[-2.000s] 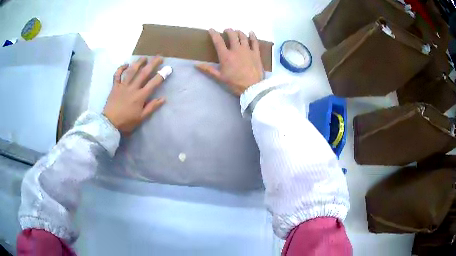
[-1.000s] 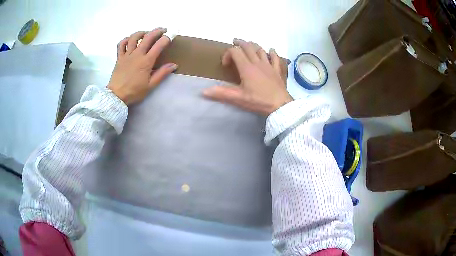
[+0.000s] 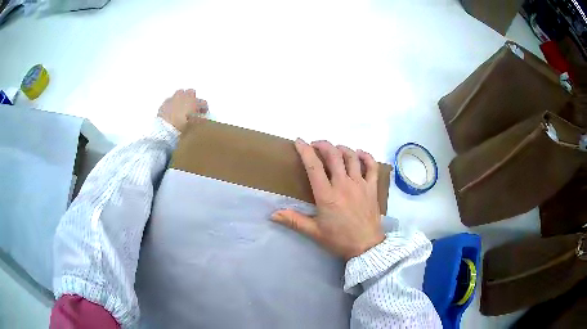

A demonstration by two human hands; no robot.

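A brown handbag [image 3: 241, 157] lies flat in front of me, its far strip bare and the rest covered by thin wrapping tissue [image 3: 238, 257] that looks grey over it. My right hand [image 3: 338, 193] lies flat across the bag's far right part and the tissue edge, fingers apart and thumb spread. My left hand [image 3: 183, 110] is at the bag's far left corner, fingers curled; its fingertips are partly hidden, so I cannot tell whether it grips anything.
A tape roll [image 3: 415, 168] with a blue rim and a blue tape dispenser [image 3: 450, 273] stand to the right. Brown waiting bags [image 3: 499, 180] are beyond them. A white wrapped bag [image 3: 38, 186] and a small yellow tape roll [image 3: 35, 81] are at left.
The view has shifted, so the bag and tape rolls appear lower. My left hand has moved off the bag's top to its far left corner and curled. My right hand still lies on the bag.
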